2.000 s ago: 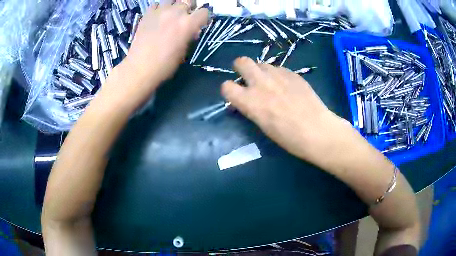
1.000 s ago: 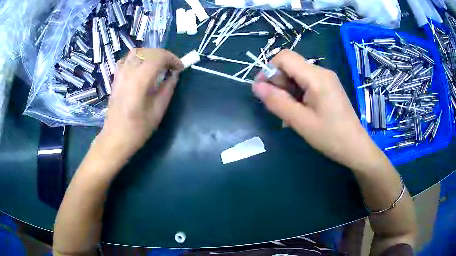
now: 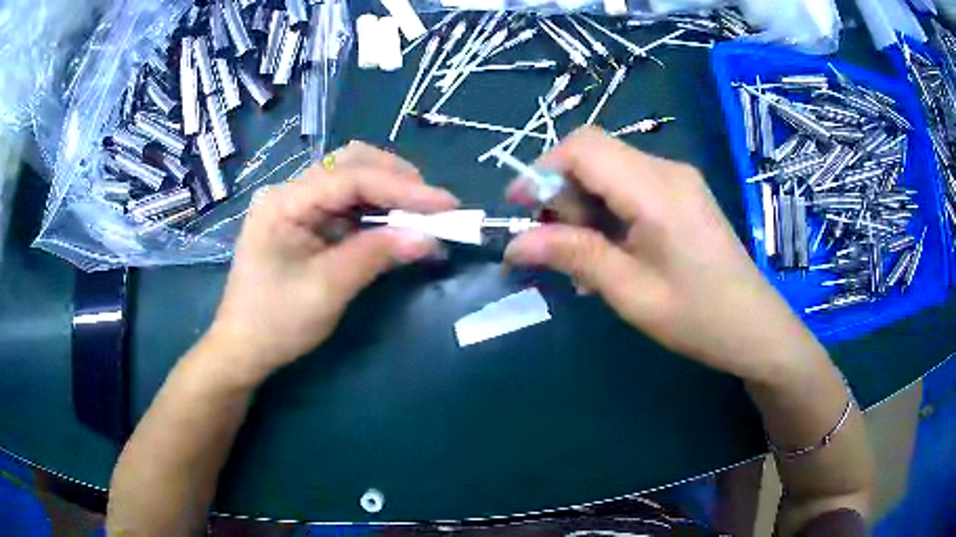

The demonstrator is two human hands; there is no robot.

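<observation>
My left hand (image 3: 325, 241) pinches a short white sleeve (image 3: 457, 227) at the centre of the view. A thin pale rod end sticks out of the sleeve on the left. My right hand (image 3: 639, 231) pinches the metal part of a stem insert (image 3: 511, 223), which runs into the sleeve's right end. A second piece with a thin rod and a pale round end (image 3: 546, 186) is held between my right fingers, above the stem insert. The rest of it is hidden by the fingers.
Loose stem inserts (image 3: 493, 63) and white sleeves (image 3: 379, 42) lie at the top. A clear bag (image 3: 89, 226) of metal tubes is at left, above a black glossy object (image 3: 100, 362). A blue tray (image 3: 731, 147) of silver units is at right. A white strip (image 3: 503, 318) and small ring (image 3: 371, 500) lie nearer.
My left hand has come in from the bag and sleeve area with a white sleeve. Both hands have met at the centre, and the stem insert now runs into the sleeve.
</observation>
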